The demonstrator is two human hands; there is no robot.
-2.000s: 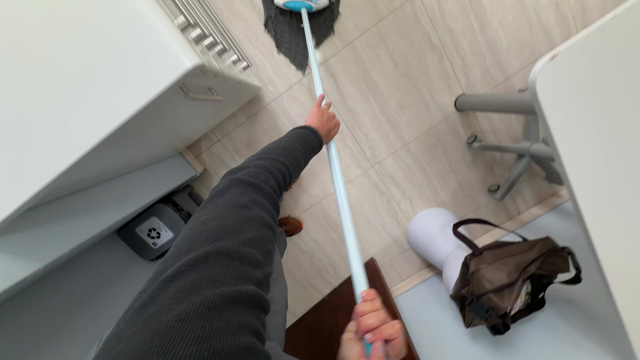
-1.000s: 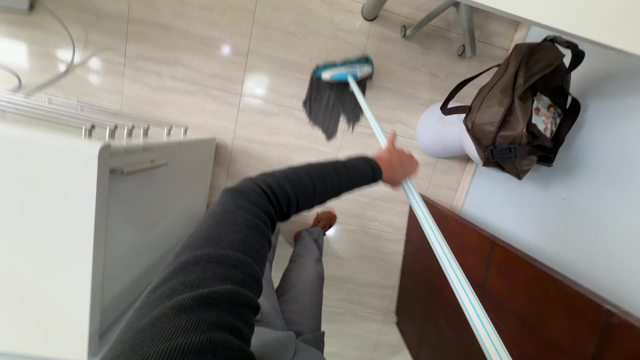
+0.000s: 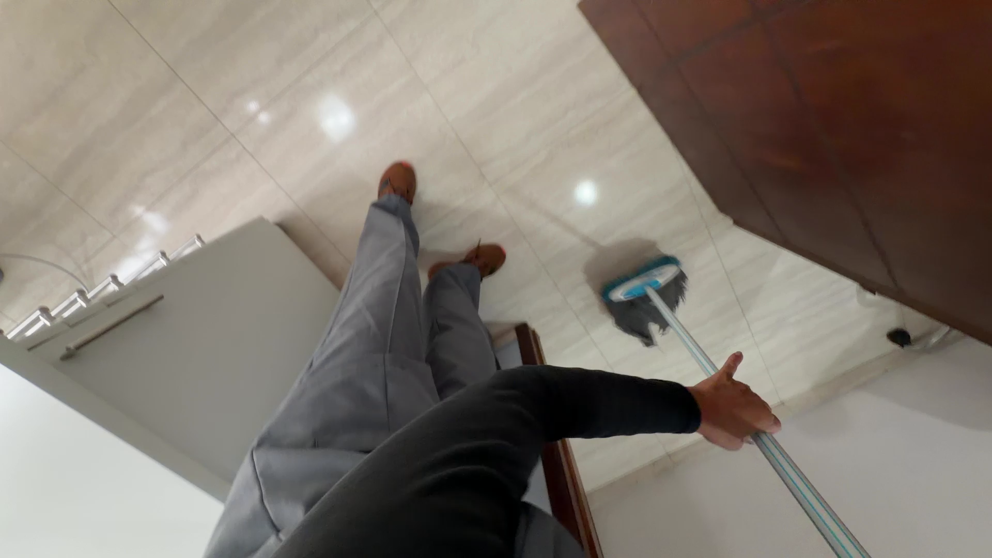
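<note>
My left hand, in a black ribbed sleeve, is closed around the pale, blue-striped pole of a flat mop, with the thumb raised along it. The pole runs from the mop head down to the lower right edge of the head view. On the beige tiled floor lies the mop head, with a white and blue plate, a teal edge and dark grey fringes. It sits up and left of my hand, right of my brown shoes. My right hand is out of view, as is the upper end of the pole.
A pale cabinet with a bar handle and a metal rack stands at left. A red-brown wooden panel juts in at upper right. Another brown wooden edge is beside my legs. A pale wall bounds the floor at lower right.
The view has turned a lot. The brown bag and white stool-like object beside it have left view. My left hand stays on the pole; my right hand showed two seconds ago.
</note>
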